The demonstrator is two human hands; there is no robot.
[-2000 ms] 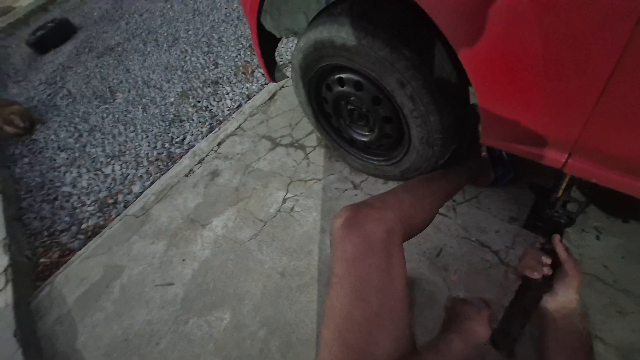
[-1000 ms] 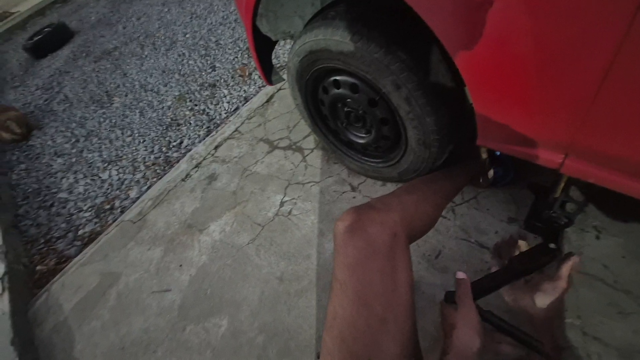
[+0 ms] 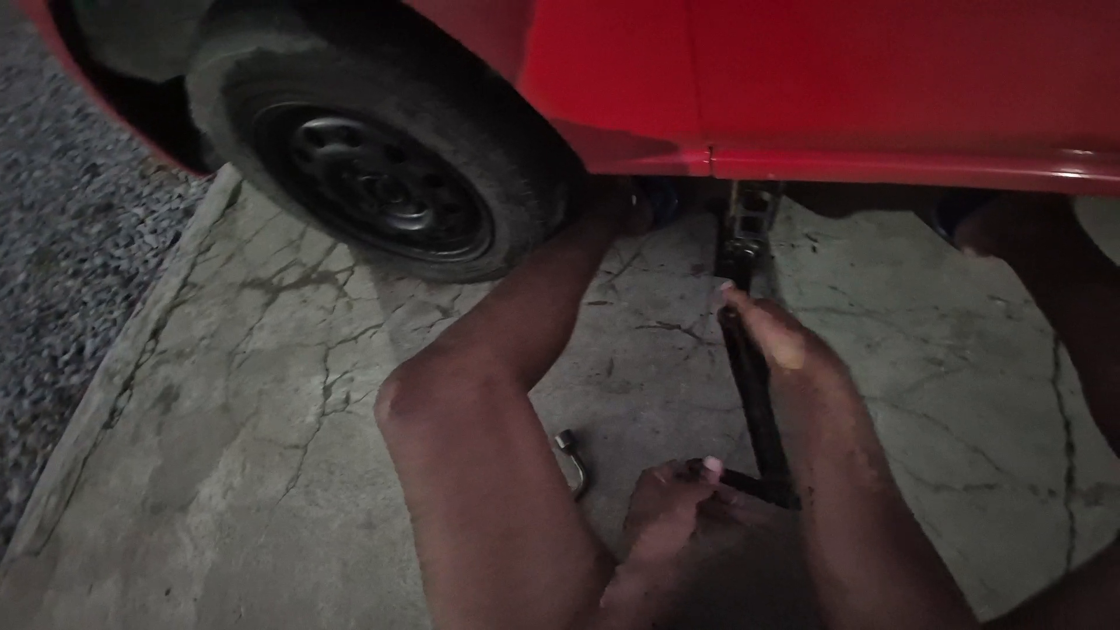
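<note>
Under the sill of a red car [image 3: 831, 105] stands what looks like a metal scissor jack [image 3: 752, 214]. A long dark bar [image 3: 754, 394] runs from the jack back toward me. My right hand [image 3: 770, 328] is on the bar near the jack, thumb side up; its fingers are partly hidden. My left hand [image 3: 669, 503] is closed around a dark handle [image 3: 748, 481] at the bar's near end. A bent metal lug wrench [image 3: 570, 455] lies on the concrete beside my left leg, partly hidden by it.
The car's wheel [image 3: 385, 184], with a black steel rim, rests at the upper left. My left leg [image 3: 490, 455] is bent on the cracked concrete slab [image 3: 262, 394]; my other leg [image 3: 1041, 271] is at the right. Gravel [image 3: 79, 254] borders the slab at the left.
The view has shifted, with the jack now nearer the middle. The bar, which was aslant between my hands, now points at the jack, and my right hand has moved up along it.
</note>
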